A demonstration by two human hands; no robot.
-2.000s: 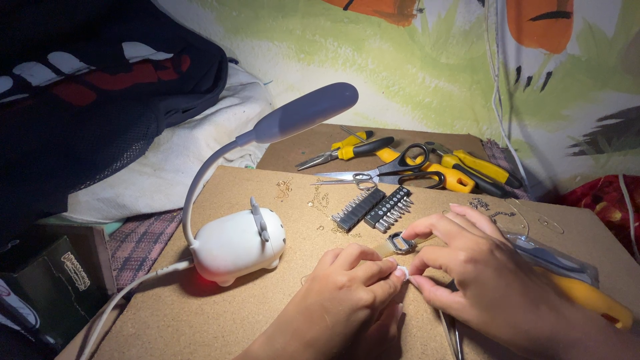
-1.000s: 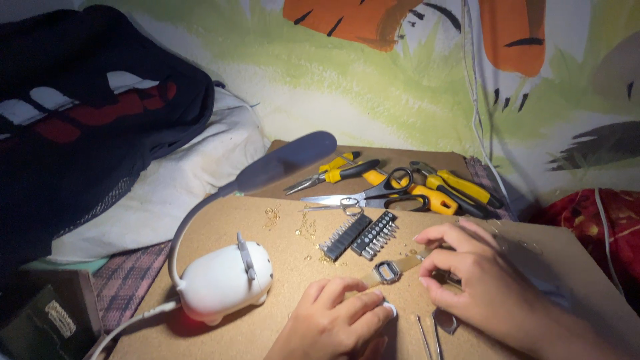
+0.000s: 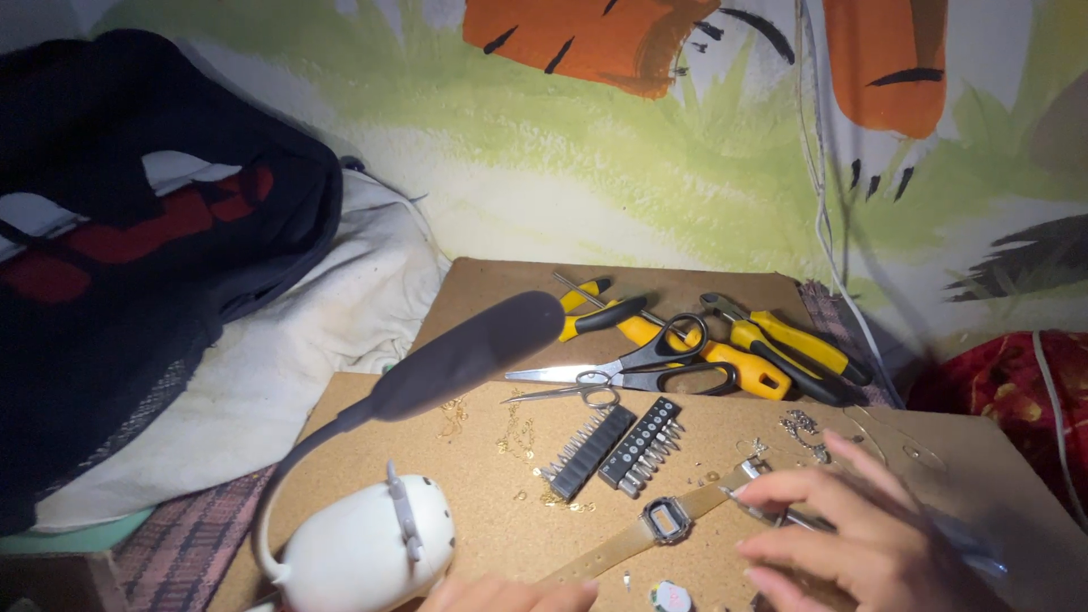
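Observation:
A digital watch case [image 3: 665,520] with a translucent strap lies on the cork-like board. Beside the strap's buckle end is my right hand [image 3: 837,527], its fingers around a thin metal tool [image 3: 799,517] that looks like tweezers, partly hidden by the fingers. My left hand [image 3: 510,595] rests at the bottom edge by the other strap end, mostly out of frame; whether it holds anything is hidden. A small round white part [image 3: 671,597] lies below the watch, near a tiny metal piece [image 3: 627,580].
A white desk lamp [image 3: 365,544] stands at left, its dark head [image 3: 476,353] over the board. Two screwdriver bit holders [image 3: 592,450], black-handled scissors [image 3: 671,357], yellow-black pliers [image 3: 782,340] and small scissors [image 3: 599,391] lie behind. Fine chains [image 3: 803,433] lie near my right hand.
The watch now lies with its strap stretched out, away from my fingers. My left hand has drawn back toward the bottom edge. A thin metal tool shows in my right hand. The view has tilted up.

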